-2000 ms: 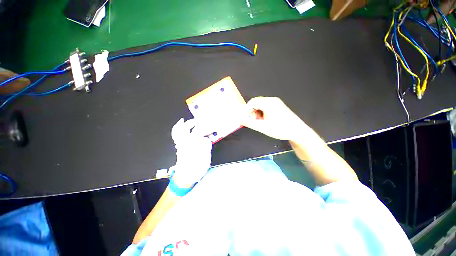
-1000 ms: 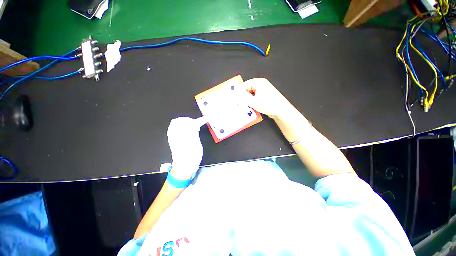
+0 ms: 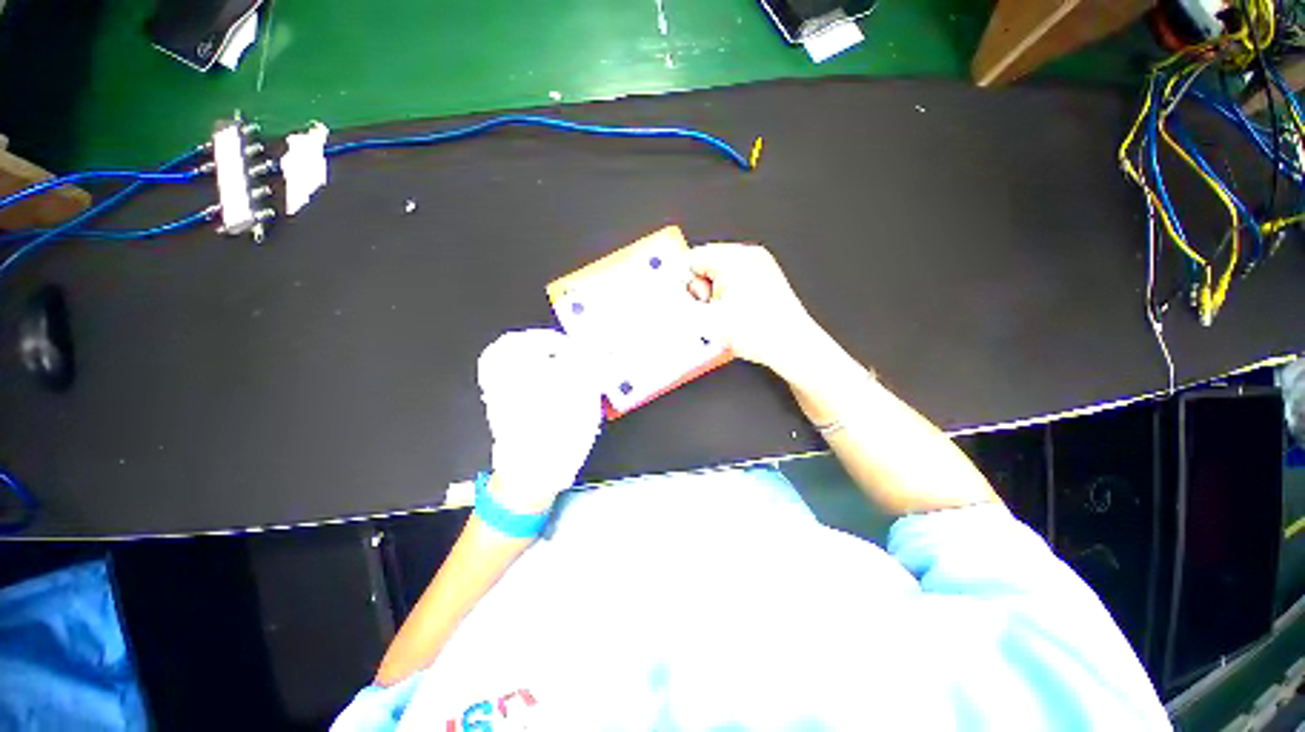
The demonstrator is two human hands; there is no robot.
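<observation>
A square unit with its pale plate side up [image 3: 637, 326] lies tilted on an orange-red pad [image 3: 613, 268] on the black mat in front of me. Dark dots show near the plate's corners. My left hand [image 3: 538, 408], in a thin white glove with a blue wrist band, is at the unit's left edge, its fingertips washed out by glare. My bare right hand [image 3: 751, 303] is at the right edge, with thumb and finger curled together over the plate. I cannot tell if something small is between the fingertips.
A silver connector block [image 3: 235, 177] with blue cables and a white scrap [image 3: 305, 167] are at the left. A blue cable [image 3: 544, 123] with a yellow tip crosses the back. A black mouse [image 3: 47, 338] is far left. Tangled yellow and blue cables [image 3: 1202, 186] are at the right. Dark devices lie on the green surface [image 3: 472, 50].
My right hand has moved from the plate's lower right side up along its right edge. My left hand pulled back from the near left corner, then came in against the left edge again.
</observation>
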